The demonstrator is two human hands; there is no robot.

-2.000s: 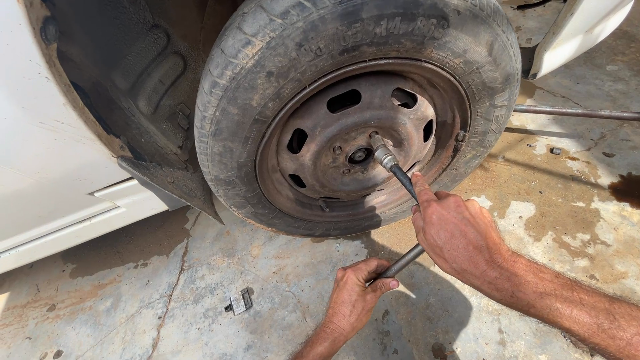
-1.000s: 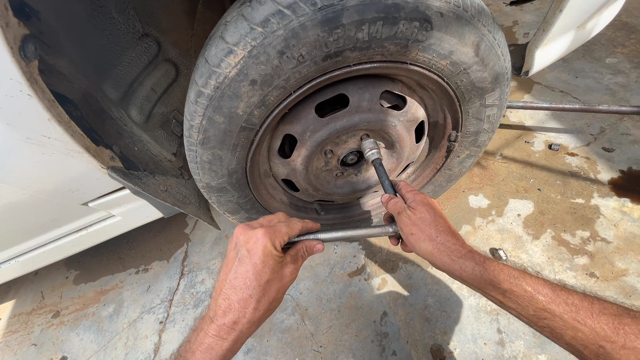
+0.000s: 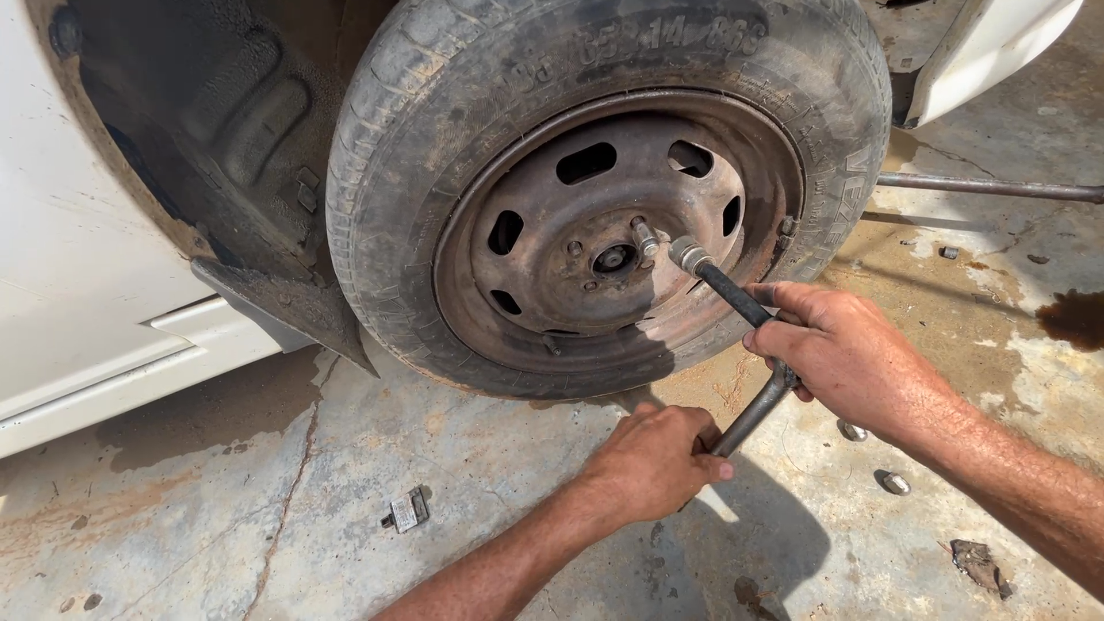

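A lug wrench with a socket end (image 3: 742, 297) is held in both hands. My left hand (image 3: 660, 461) grips its lower metal bar, below the tyre. My right hand (image 3: 819, 345) is closed around the dark shaft near the bend. The socket is off to the right of a silver lug bolt or nut (image 3: 644, 240), which sticks out from the hub area of the rusty steel wheel rim (image 3: 526, 194). Several other bolt holes around the centre show no fastener. The worn black tyre (image 3: 388, 172) stands under the white car's wheel arch.
Two loose lug nuts or bolts (image 3: 895, 483) (image 3: 854, 431) lie on the concrete at the right. A small metallic piece (image 3: 407, 509) lies at the lower left. A metal bar (image 3: 983, 185) reaches out from behind the tyre. The mud flap (image 3: 285, 302) hangs beside the white body panel (image 3: 95, 233).
The socket has come away from the hub's fastener, which now shows. My left hand has moved down with the bar, which was level across the view a second ago.
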